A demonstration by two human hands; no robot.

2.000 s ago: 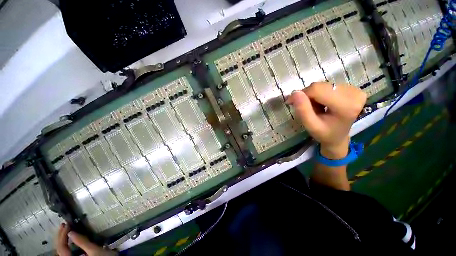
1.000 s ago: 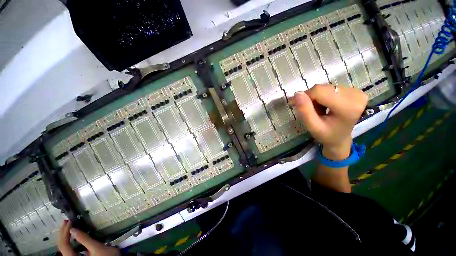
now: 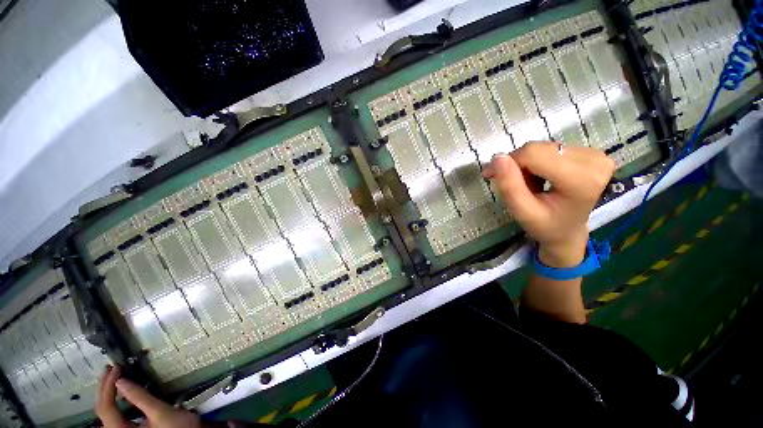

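Pale circuit board panels lie in dark carriers, one at centre left (image 3: 209, 251) and one at centre right (image 3: 502, 109). Short black component rows (image 3: 192, 209) run along their far edges, with a few along the near edges. My right hand (image 3: 556, 196), with a blue wrist strap (image 3: 573, 261), is over the right panel's near half, thumb and index finger together. Whether a small part is between them cannot be told. My left hand (image 3: 138, 405) is at the bottom left, cut off by the edge, thumb and fingers apart at the carrier's near edge.
A large black parts bin (image 3: 222, 50) with glittering contents stands beyond the left carrier. A crossbar (image 3: 376, 188) separates the panels. A blue coiled cord (image 3: 739, 67) hangs at the right. A white rail (image 3: 289, 368) runs nearest my body, above green floor with yellow-black tape.
The carriers and bin sit slightly farther right in the picture than two seconds ago. Both hands keep nearly the same pose. A blurred grey shape now shows at the right edge.
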